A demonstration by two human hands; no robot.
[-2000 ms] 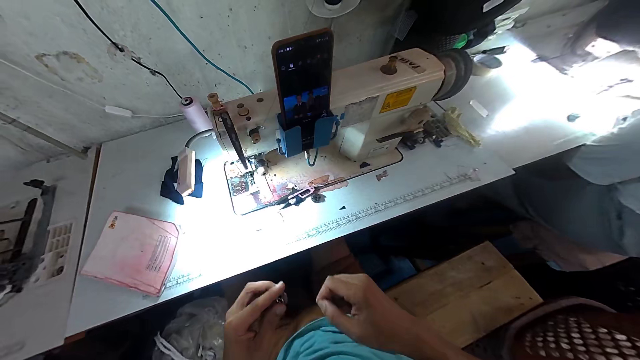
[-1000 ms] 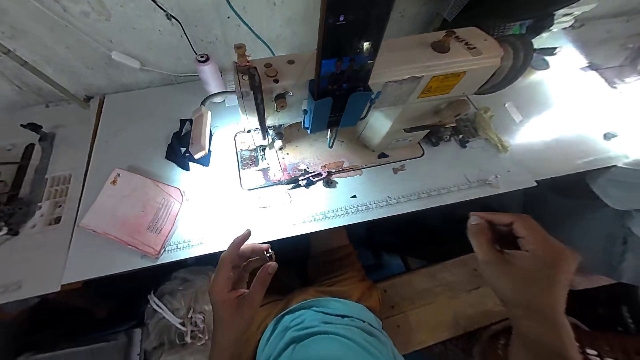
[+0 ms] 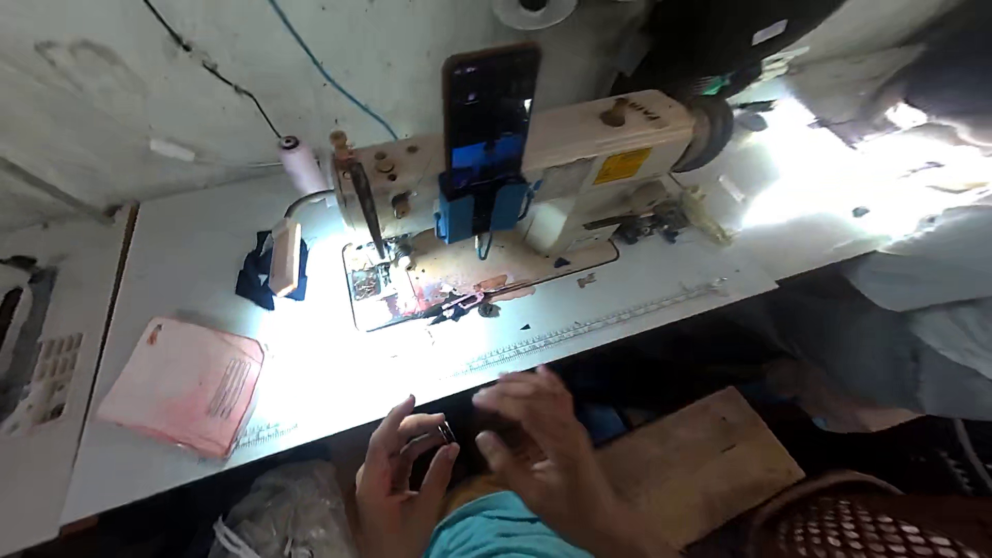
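Between the thumb and a finger of my left hand [image 3: 403, 473] is a small dark, shiny metal object [image 3: 447, 432], possibly a bobbin case, just off the table's front edge. My right hand [image 3: 546, 457] is close by on the right, fingers curved and apart, with nothing visible in it. Beyond both hands stands a cream sewing machine [image 3: 573, 155], a phone [image 3: 491, 116] held on it by a blue holder [image 3: 480, 211]. Small pink-handled thread snips [image 3: 470, 301] lie by dark scraps at the machine bed's front edge.
A pinkish pad [image 3: 186, 384] lies on the table at the left, near a lamp head [image 3: 285, 257] over dark cloth [image 3: 252, 271]. A thread cone [image 3: 302, 164] stands behind. Ruler markings [image 3: 597, 324] run along the front edge. A wooden board [image 3: 701, 465] and a brown basket [image 3: 845, 527] are lower right.
My right hand, far out to the right a second ago, is back beside my left hand. The left hand still pinches the small metal object.
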